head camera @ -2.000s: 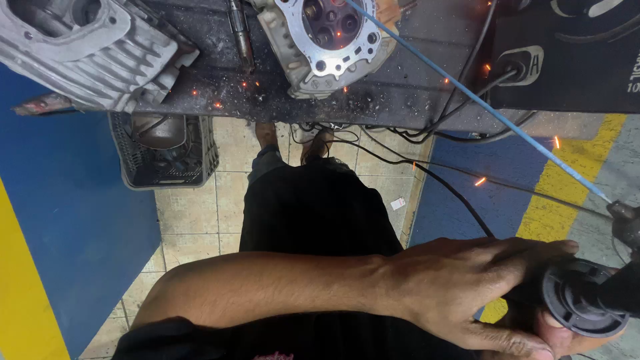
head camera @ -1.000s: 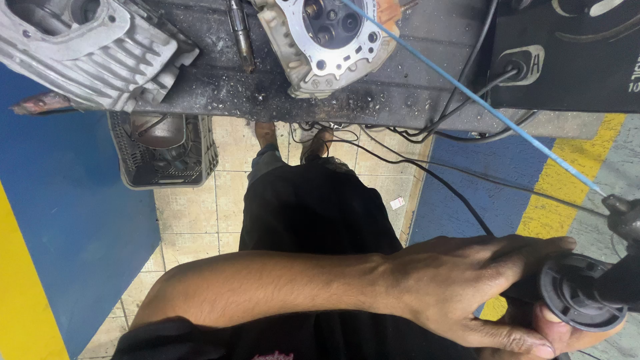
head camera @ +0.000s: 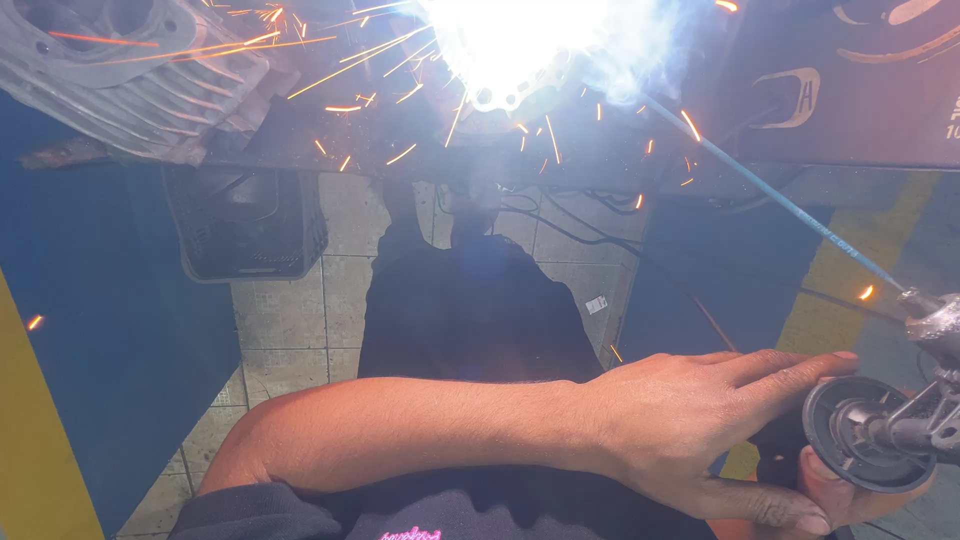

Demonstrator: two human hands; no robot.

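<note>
A welding arc glares at the top centre, over a metal cylinder head [head camera: 495, 96] whose upper part is lost in the light. A blue-coated welding electrode [head camera: 780, 196] runs from the glare down to the jaws of an electrode holder [head camera: 934, 322] at the right. My right hand [head camera: 825, 480], mostly hidden, is closed around the holder's handle behind its round black guard [head camera: 862, 439]. My left hand [head camera: 690, 420] lies across from the left, its fingers spread and resting against the right hand and the handle.
A finned metal cylinder head [head camera: 172, 82] sits at the bench's upper left. A dark case [head camera: 862, 120] stands at the upper right. Below the bench edge are a black plastic crate [head camera: 247, 274] and cables [head camera: 577, 234] on the tiled floor. Sparks and smoke spread from the arc.
A bright arc with smoke and many sparks now covers the middle cylinder head, which was plainly visible before. Sparks showed two seconds ago and none one second ago. Both hands have stayed about where they were.
</note>
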